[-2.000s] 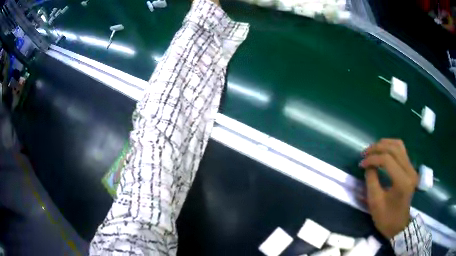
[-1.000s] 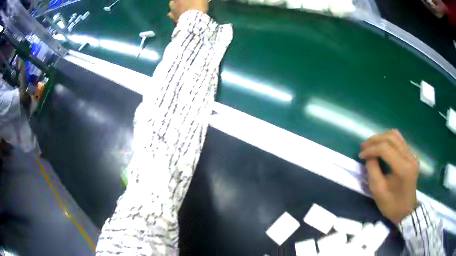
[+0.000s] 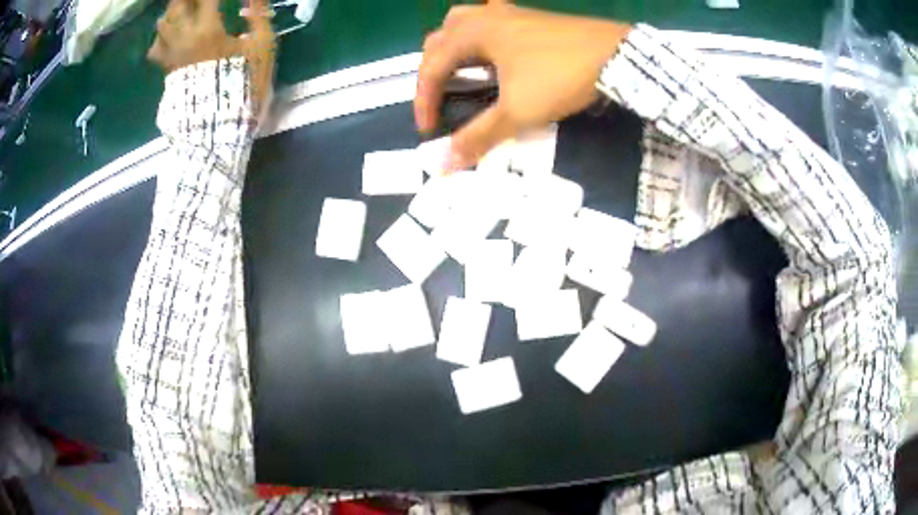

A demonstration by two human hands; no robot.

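White rectangular housings (image 3: 488, 385) lie in a loose pile on the black worktop (image 3: 332, 433). My right hand (image 3: 523, 70) is over the pile's far edge, blurred. Its thumb and finger are apart, with the tips at a white housing (image 3: 393, 172); no grip shows. My left hand (image 3: 206, 38) is over the green belt at the upper left, blurred and partly cut off by the top edge. A white stemmed insert (image 3: 305, 10) shows beside its fingers; whether the hand holds it cannot be told.
A pale rail (image 3: 337, 93) runs between worktop and green belt (image 3: 347, 35). Another stemmed insert (image 3: 87, 116) lies on the belt at left. A pale bag or heap (image 3: 96, 28) is at upper left. A clear crinkled bag (image 3: 874, 126) is at right.
The view has swung down and right, showing the whole pile. My right hand has moved from above the belt and rail to the pile. My left hand is still over the belt.
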